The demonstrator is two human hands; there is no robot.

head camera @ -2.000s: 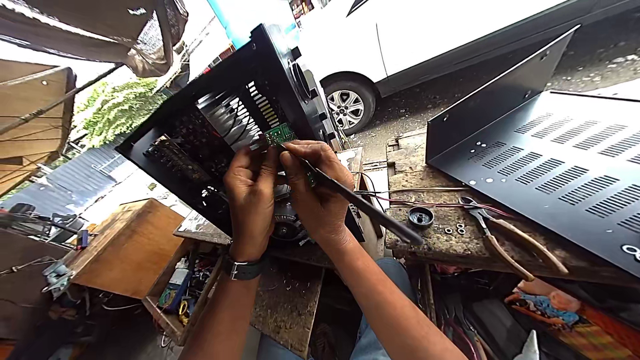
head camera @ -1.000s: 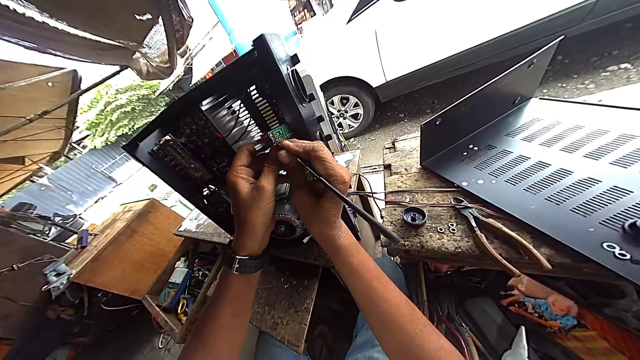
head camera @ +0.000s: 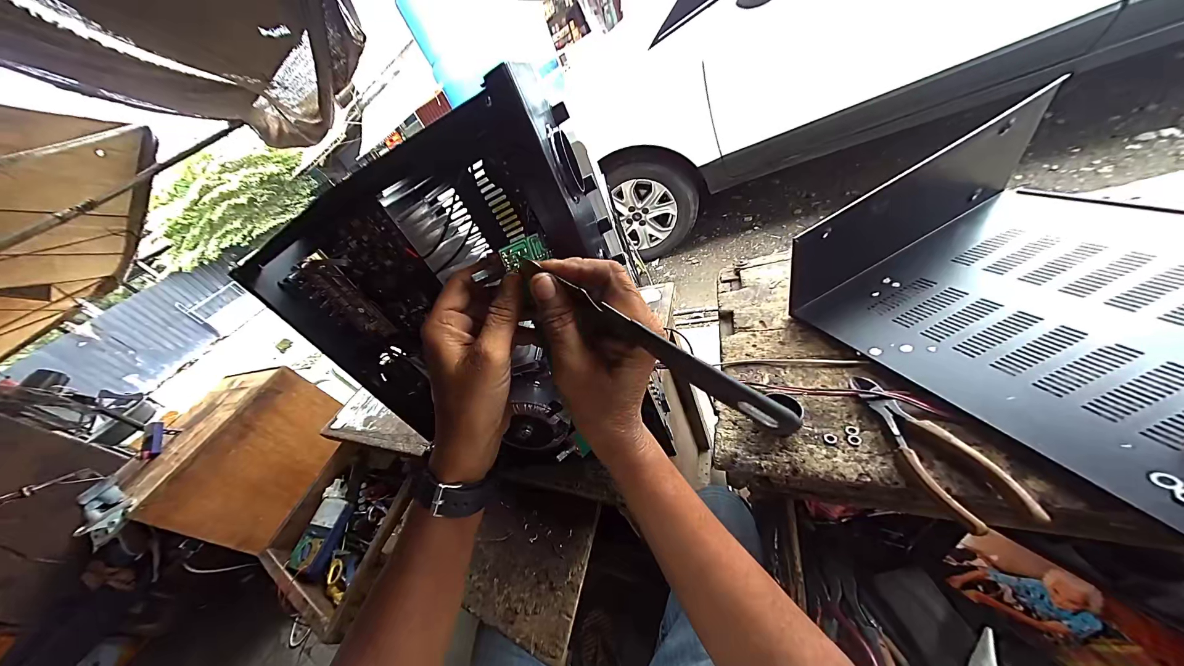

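A small green circuit board (head camera: 524,252) is gripped at its lower left edge by the fingers of my left hand (head camera: 472,361). Between thumb and fingers, my right hand (head camera: 597,351) holds a slim dark tool, perhaps tweezers (head camera: 703,375), with its tip at the board and its wide end toward the lower right. Both hands are in front of an open black metal amplifier chassis (head camera: 370,176), which stands tilted on the bench. Beneath my hands, a toroidal transformer (head camera: 535,416) shows inside the chassis. My fingers hide part of the board.
On the worn wooden bench (head camera: 768,453) at right lie pliers with tan handles (head camera: 934,453), several small rings (head camera: 842,437) and wires. A vented black metal cover (head camera: 1017,314) rests behind them. A wooden drawer (head camera: 319,583) of tools is at lower left. A white car (head camera: 786,83) stands beyond.
The dark tool in my right hand has swung, its wide end first moving lower and then back up and outward. My left hand stays at the green board.
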